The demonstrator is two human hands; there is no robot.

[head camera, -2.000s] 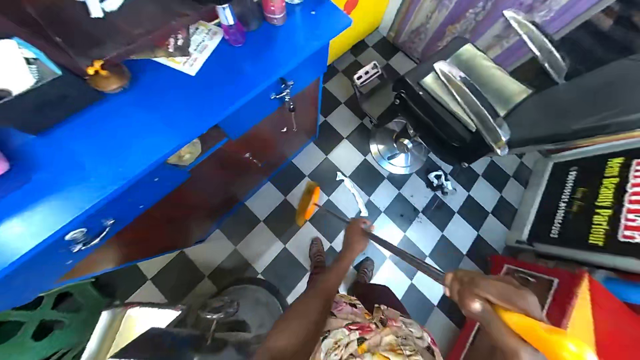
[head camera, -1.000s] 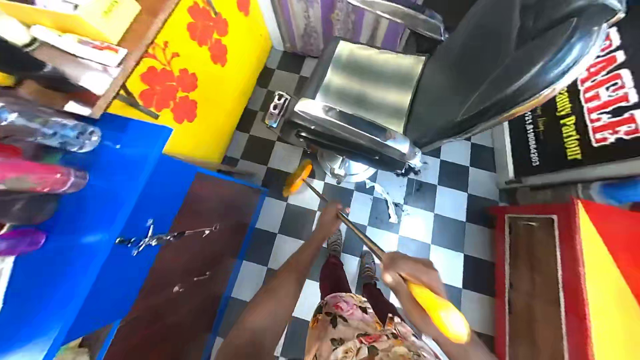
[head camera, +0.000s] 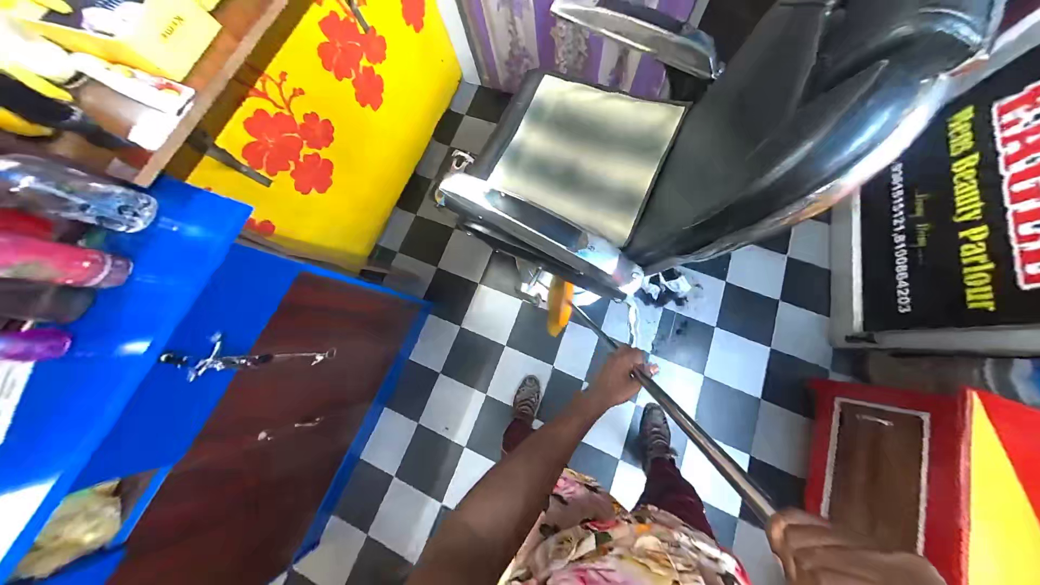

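Observation:
A long pole with an orange-yellow head runs from the lower right toward the chair base; it looks like a floor broom or brush. My left hand is closed around the pole's middle. At the lower right my right hand grips its upper end, and the end itself is hidden. The orange head is beside the metal base of a black barber chair, partly under the footward edge. White paper or tissue and a dark-and-white clump lie on the checkered floor just right of the head.
A blue counter with bottles and dark red doors stands at left, keys hanging from one lock. Behind it is a yellow panel with red flowers. A red cabinet and a black sign with writing stand at right. My shoes are below the chair.
The view has moved toward the chair. The orange head was on open floor beside the counter two seconds ago and is now at the chair's base. Both hands have kept hold of the pole.

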